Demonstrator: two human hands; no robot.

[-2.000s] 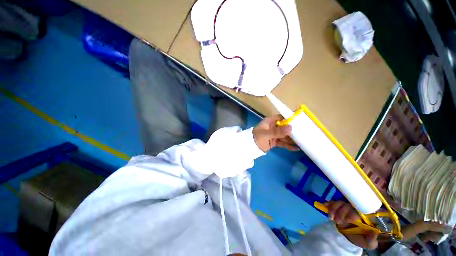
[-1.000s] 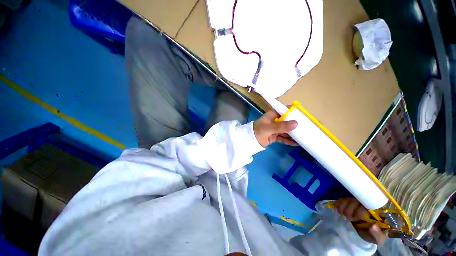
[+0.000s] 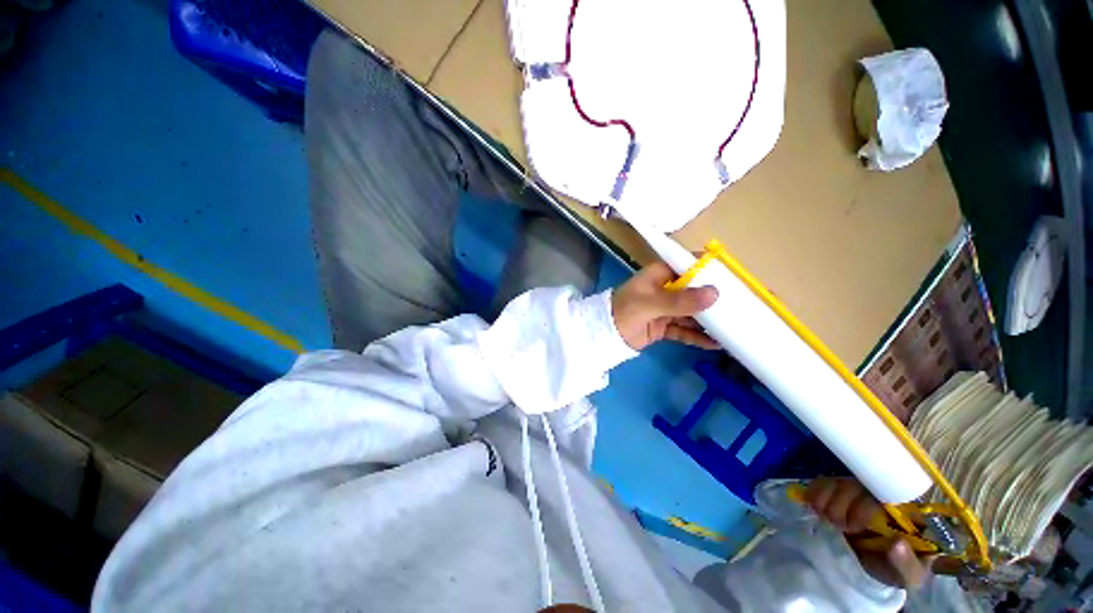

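Observation:
A white many-sided panel [image 3: 665,102] lies on the cardboard-covered bench, cut off by the top edge. A dark-red wire loop [image 3: 758,60] runs on it, crossed by grey fixing tabs [image 3: 623,170]. My left hand [image 3: 659,309] grips the front end of the caulking gun [image 3: 839,371], which holds a white cartridge [image 3: 797,395]. The pale nozzle [image 3: 653,237] points at the panel's near edge, its tip by the tab there; contact cannot be told. My right hand [image 3: 865,527] is closed round the yellow handle and trigger at the rear.
A crumpled white wad [image 3: 905,108] lies on the bench [image 3: 827,258]. Beyond is a dark green conveyor with another white panel [image 3: 1033,275]. Stacked panels [image 3: 995,455] stand at the right. A blue stool [image 3: 246,48], a carton [image 3: 108,419] and a blue frame [image 3: 731,425] are around me.
Since the earliest frame, the nozzle tip has shifted left along the panel's near edge to the grey tab. The panel appears farther right in view. Both hands keep hold of the gun.

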